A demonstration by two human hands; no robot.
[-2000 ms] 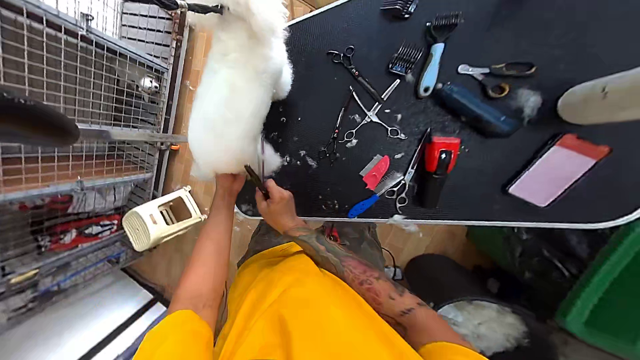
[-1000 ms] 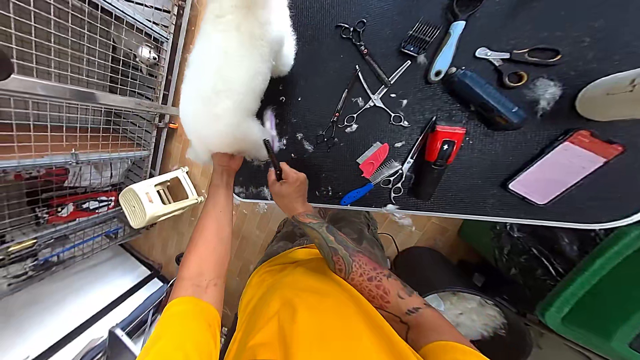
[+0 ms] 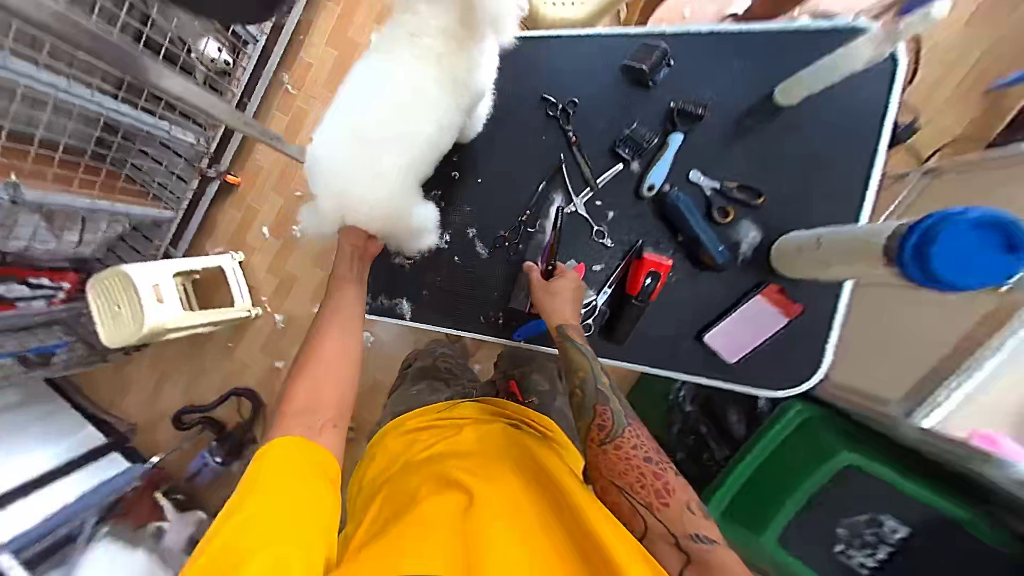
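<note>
A fluffy white dog (image 3: 400, 120) stands at the left of the black grooming table (image 3: 496, 280). My left hand (image 3: 360, 240) is at its lower end, the fingers partly hidden in the fur of a leg. My right hand (image 3: 554, 292) grips a dark, long-bladed grooming tool (image 3: 552, 240), blurred, over the table near the front edge. Beside that hand lie silver shears (image 3: 602, 300), a red and black clipper (image 3: 640, 292) and a blue-handled comb (image 3: 530, 330), partly covered. Black shears (image 3: 572, 136) and silver scissors (image 3: 588, 200) lie farther up.
Right of the tools are a dark blue clipper (image 3: 694, 228), a blue-handled rake (image 3: 662, 164), small scissors (image 3: 724, 192), a phone (image 3: 752, 322) and a blue-lidded bottle (image 3: 840, 250). Wire cages (image 3: 104, 120) and a cream plastic stool (image 3: 172, 296) stand left; a green bin (image 3: 752, 480) is below right.
My right hand has moved right, away from the dog's leg, to the tools on the table, with the dark tool in it. My left hand remains at the dog. The view has shifted.
</note>
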